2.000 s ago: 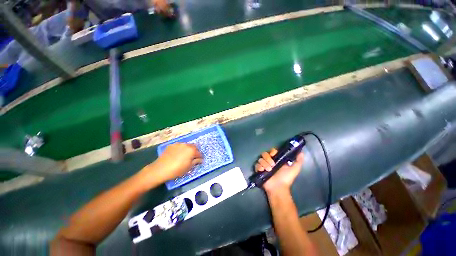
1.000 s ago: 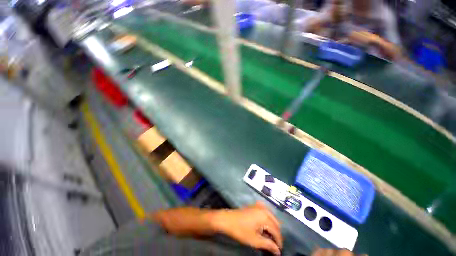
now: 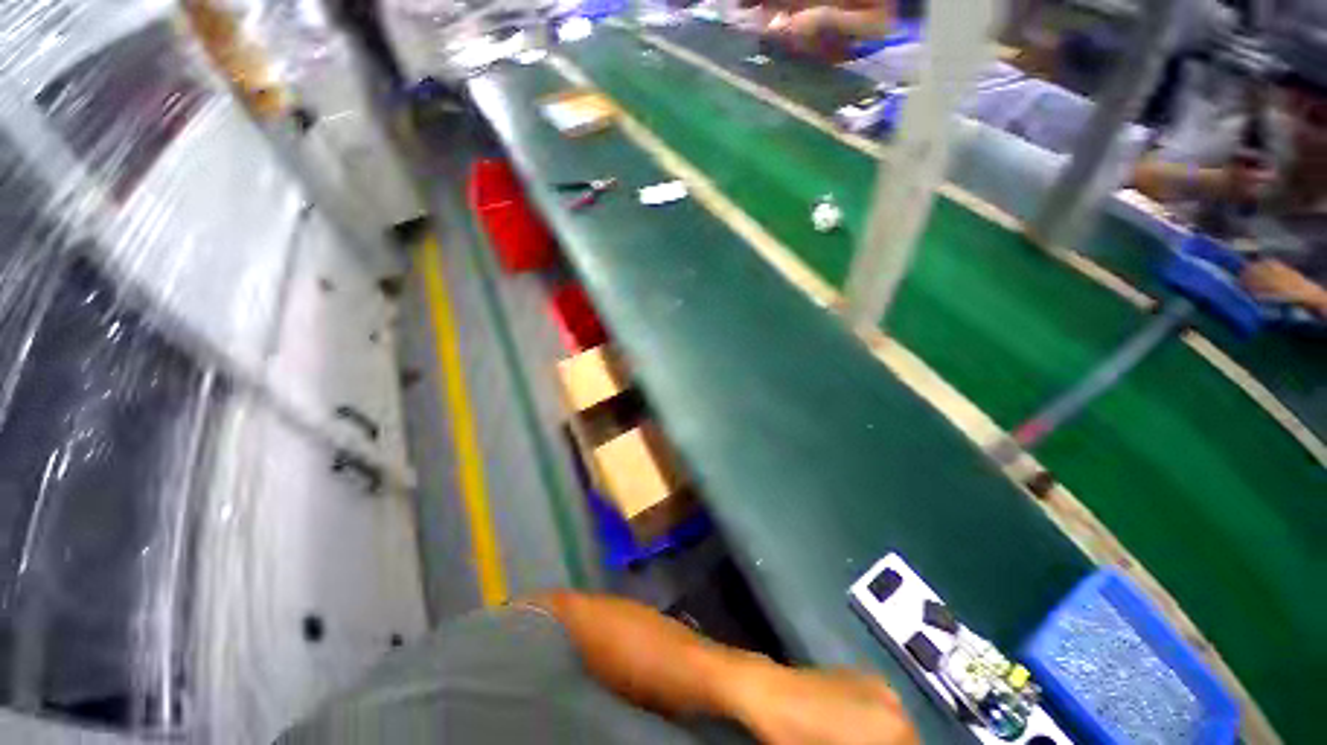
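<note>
The white fixture plate (image 3: 898,594) lies on the dark green bench at the bottom right, its near end cut off by the picture's edge. Dark squarish pieces (image 3: 926,649) and an open unit with metal and yellow bits (image 3: 995,687) sit on it. The blue tray (image 3: 1215,696) of tiny silvery screws stands beside the plate, on the conveyor side. My left hand (image 3: 841,710) is at the bottom edge, left of the plate, blurred and partly cut off; its fingers cannot be made out. My right hand and the screwdriver are out of the picture.
The green conveyor (image 3: 1004,342) runs beyond the bench, with a pale post (image 3: 910,189) and a crossbar (image 3: 1106,376). A white piece (image 3: 827,214) lies on it. Pliers (image 3: 587,191) and a white block (image 3: 662,192) lie farther up the bench. Cardboard boxes (image 3: 635,472) stand below. People work across the belt.
The view has swung left, so plate and tray sit at the lower right. My left hand has left the screw tray. My right hand, earlier holding the screwdriver, has gone out of view.
</note>
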